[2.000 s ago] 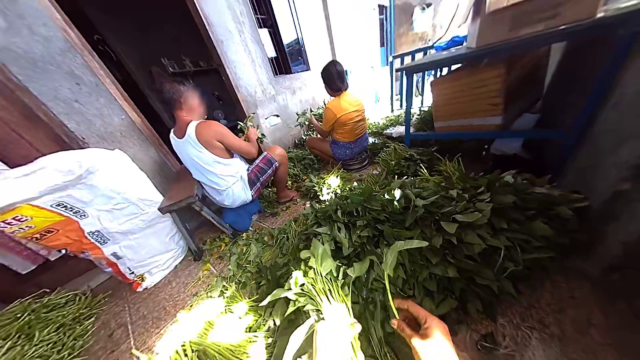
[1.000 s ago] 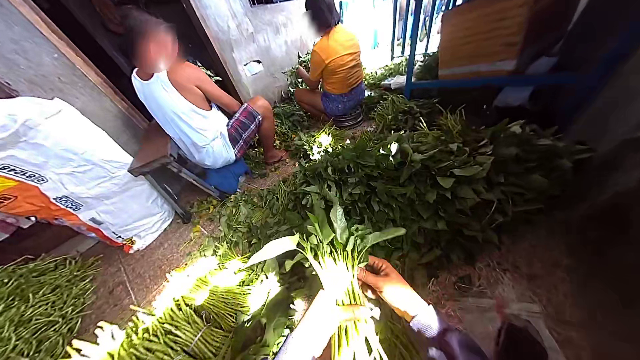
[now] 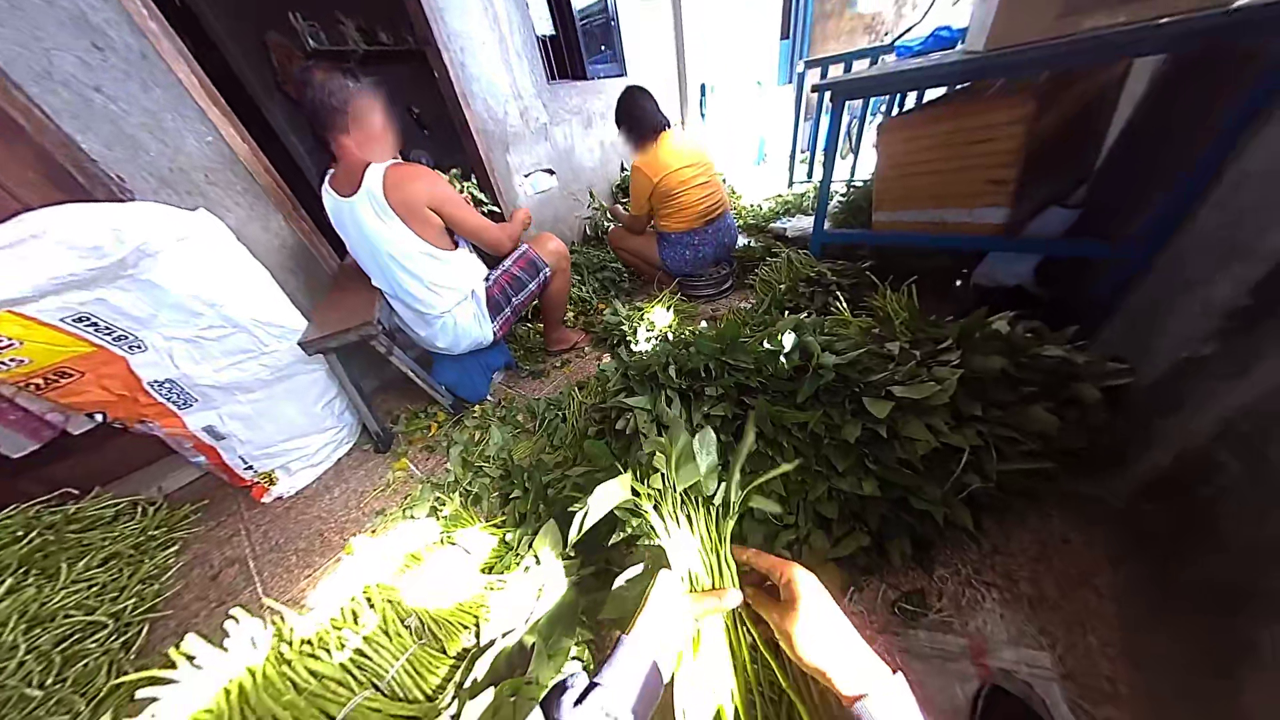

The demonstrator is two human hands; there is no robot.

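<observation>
An upright bunch of leafy green stems [image 3: 700, 530] stands at the lower middle of the head view, its leaves fanned out at the top. My left hand [image 3: 680, 610], whitened by strong sunlight, is wrapped around the stems from the left, its thumb across them. On the right side of the bunch, my right hand [image 3: 790, 610] has its thumb and fingers at the stems; whether it grips them is not clear. Behind both hands lies a large heap of dark leafy greens [image 3: 860, 400]. Tied bundles of green stems [image 3: 350, 650] lie at the lower left.
A person in a white tank top [image 3: 410, 250] sits on a wooden bench [image 3: 345, 310], handling greens. Another person in a yellow shirt [image 3: 680, 190] sits low by the wall. A printed white sack [image 3: 180, 320], loose stems [image 3: 80, 580] and a blue-framed table [image 3: 960, 70] flank the heap.
Two seconds ago my right hand was apart from the bunch, by a single leafy stem; now it is against the bunch. The view tilted down, then back up.
</observation>
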